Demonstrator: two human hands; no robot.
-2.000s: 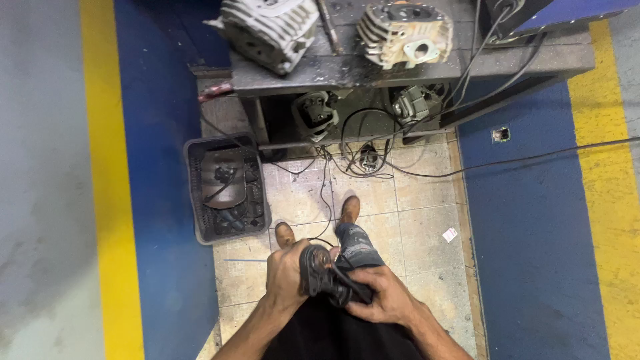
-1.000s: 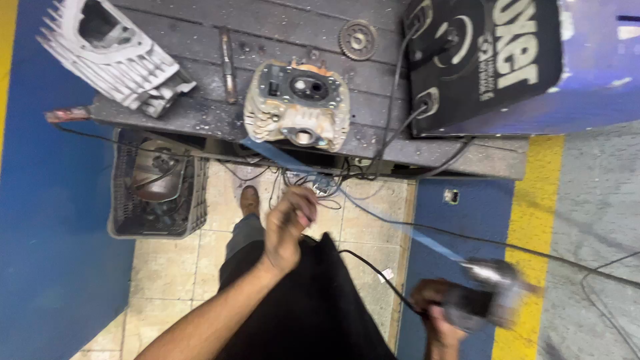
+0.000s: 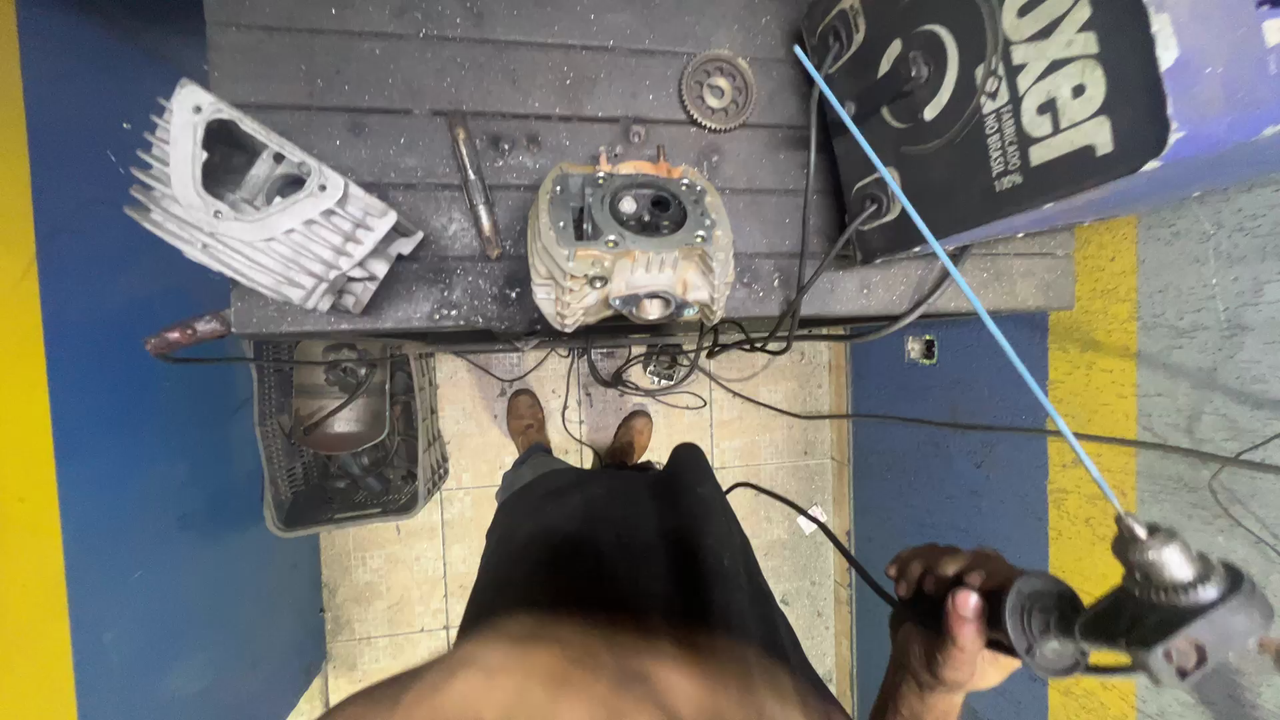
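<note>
My right hand (image 3: 945, 625) grips the black handle of a corded power drill (image 3: 1150, 625) at the lower right. A long, thin light-blue rod (image 3: 960, 275) runs from its metal chuck up and left, its tip in front of the black-and-purple machine. A blurred forearm crosses the bottom edge; my left hand is out of view. On the grey bench (image 3: 350, 55) a finned engine cylinder head (image 3: 635, 245) lies near the front edge. A bare finned metal casting (image 3: 270, 200) lies to its left, with a metal rod-like part (image 3: 473, 188) between them. A toothed gear (image 3: 718, 91) lies behind.
A black-and-purple machine (image 3: 1000, 150) with thick cables stands at the bench's right. Below the bench, a dark plastic crate (image 3: 430, 470) holds metal parts and cables. Loose black cables (image 3: 640, 385) lie near my shoes. A red-brown handle (image 3: 188, 332) juts past the bench's left corner.
Two seconds ago both hands were together at a dark corded bundle. Now my right hand holds the drill out to the right, and my left hand has left the view. The view has shifted toward the bench.
</note>
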